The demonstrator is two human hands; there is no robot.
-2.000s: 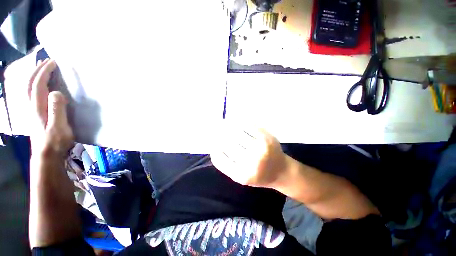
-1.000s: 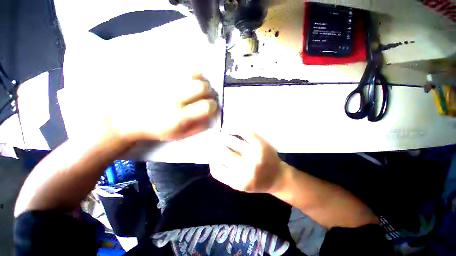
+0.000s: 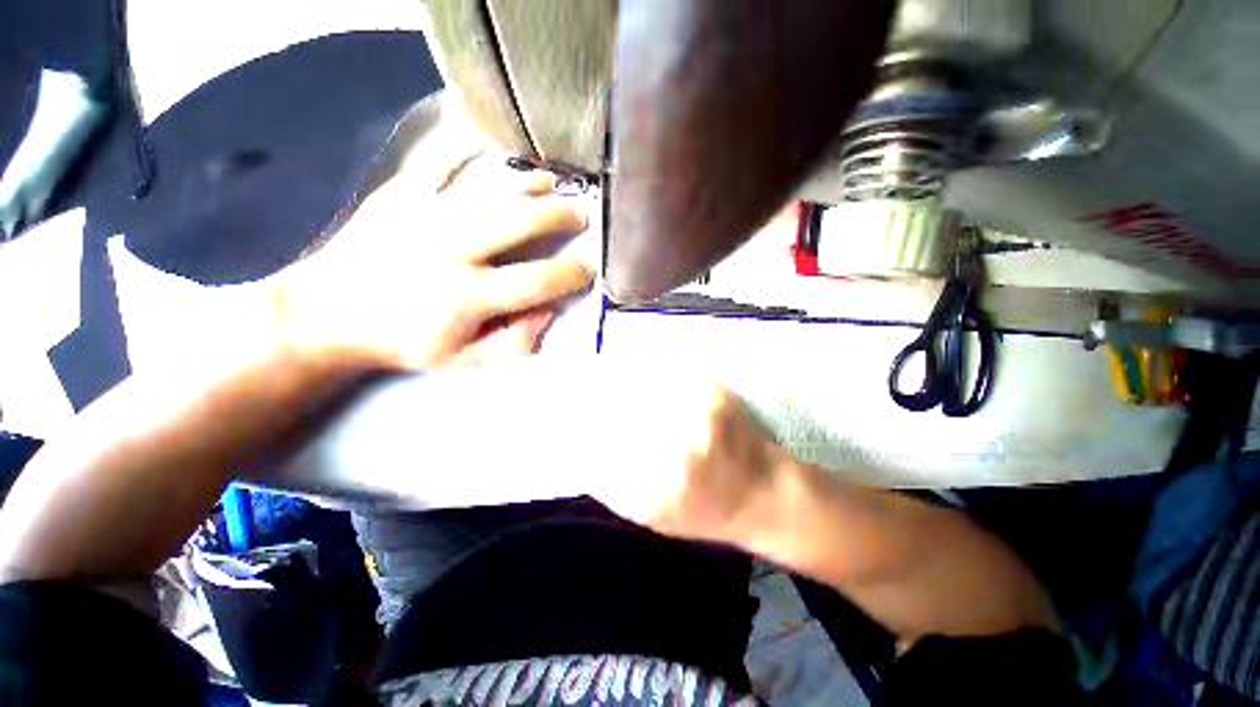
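A pale, overexposed garment piece (image 3: 415, 428) lies on the white table and merges with it. My left hand (image 3: 484, 276) lies on it with bent fingers, just left of the sewing machine head (image 3: 732, 138). My right hand (image 3: 691, 463) is closed at the table's front edge, on what looks like the near edge of the pale piece; glare hides its fingertips. The machine head hides the needle and presser foot. A dark rounded cloth area (image 3: 235, 152) shows behind my left forearm.
Black scissors (image 3: 947, 352) lie right of the machine head. Yellow-handled snips (image 3: 1144, 366) are at the table's right end. A bit of red (image 3: 807, 238) shows beside the machine's white knob (image 3: 889, 238). Below the table at left is dark cloth (image 3: 263, 608). Striped cloth (image 3: 1216, 608) shows at lower right.
My left hand came from the far left onto the cloth beside the needle area. The view has moved in, so the machine head now covers the phone. My right hand stayed near the table edge.
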